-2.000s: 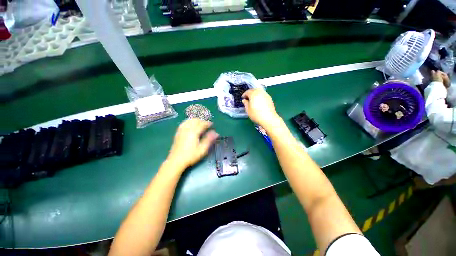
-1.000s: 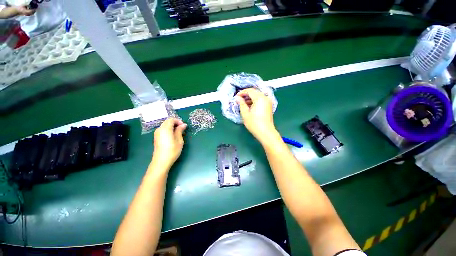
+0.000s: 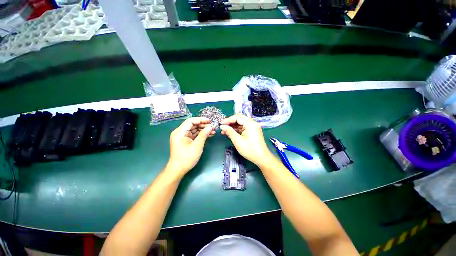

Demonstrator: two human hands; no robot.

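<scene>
My left hand (image 3: pixel 189 145) and my right hand (image 3: pixel 246 139) meet at the near edge of the loose pile of metal pins (image 3: pixel 212 114), thumbs and fingers pinched close together. Whether they hold something small cannot be seen. A black plastic housing (image 3: pixel 234 172) lies on the bench just below my hands, its upper right part partly hidden by my right hand. The open clear bag (image 3: pixel 286 107) with small black parts (image 3: pixel 262 102) stands behind my right hand. Blue-handled cutters (image 3: pixel 287 151) lie with handles spread, right of my right forearm.
A second housing (image 3: pixel 334 149) lies to the right. A row of housings (image 3: pixel 75 131) is at left. A zip bag of pins (image 3: pixel 169 107) lies at the foot of the white post (image 3: pixel 137 45). A purple fan (image 3: pixel 432 140) and white fan (image 3: pixel 445 80) are far right. White trays (image 3: pixel 75 25) are across.
My right hand has left the clear bag and moved left to the pin pile. My left hand has moved right from beside the zip bag to meet it. The cutters are now uncovered.
</scene>
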